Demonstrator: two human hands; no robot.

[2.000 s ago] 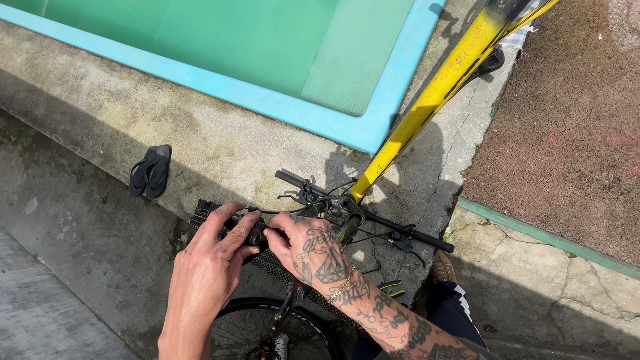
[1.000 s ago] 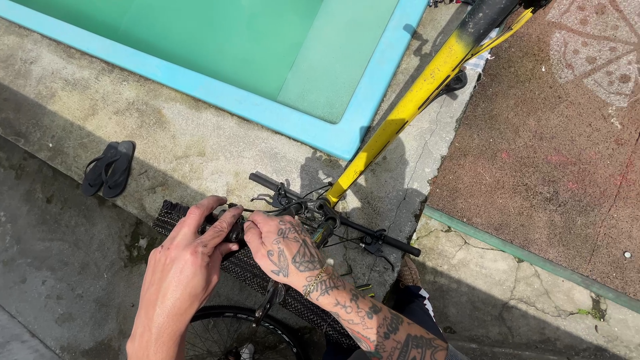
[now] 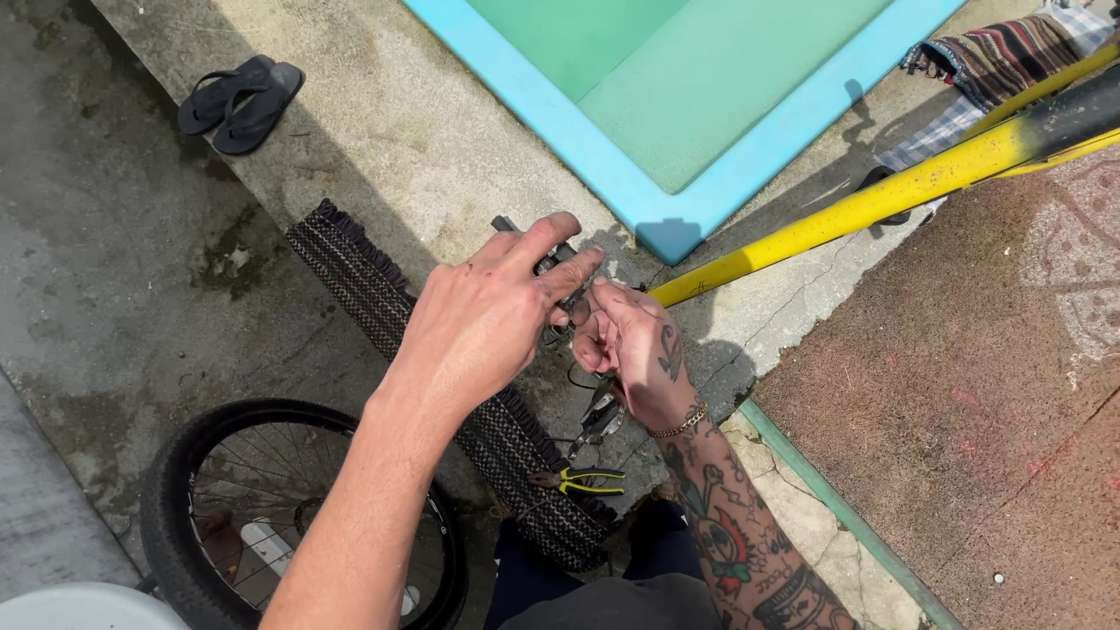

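Note:
Both of my hands meet at the middle of the view, at the handlebar end of a bicycle with a yellow frame (image 3: 787, 223). My left hand (image 3: 490, 306) has its fingers curled over a dark bar part (image 3: 553, 259). Against it, my tattooed right hand (image 3: 630, 350) has thumb and fingertips bent close together; whether they pinch a small part is hidden. Just below my right hand hangs a black and silver bicycle component (image 3: 602, 416). Yellow-and-black pliers (image 3: 582, 480) lie on a dark woven mat (image 3: 516, 459).
A bicycle wheel (image 3: 306, 411) is at lower left, near a pale rounded surface (image 3: 87, 608). Black flip-flops (image 3: 258, 107) lie on the concrete. The pool's blue rim (image 3: 665, 223) is ahead, with striped cloth (image 3: 1006, 61) at upper right. A green edge (image 3: 840, 507) borders the brown surface.
The view has shifted strongly. My hands have moved from beside the mat's end to the handlebar area near the frame's lower end. The pliers now show clearly on the mat.

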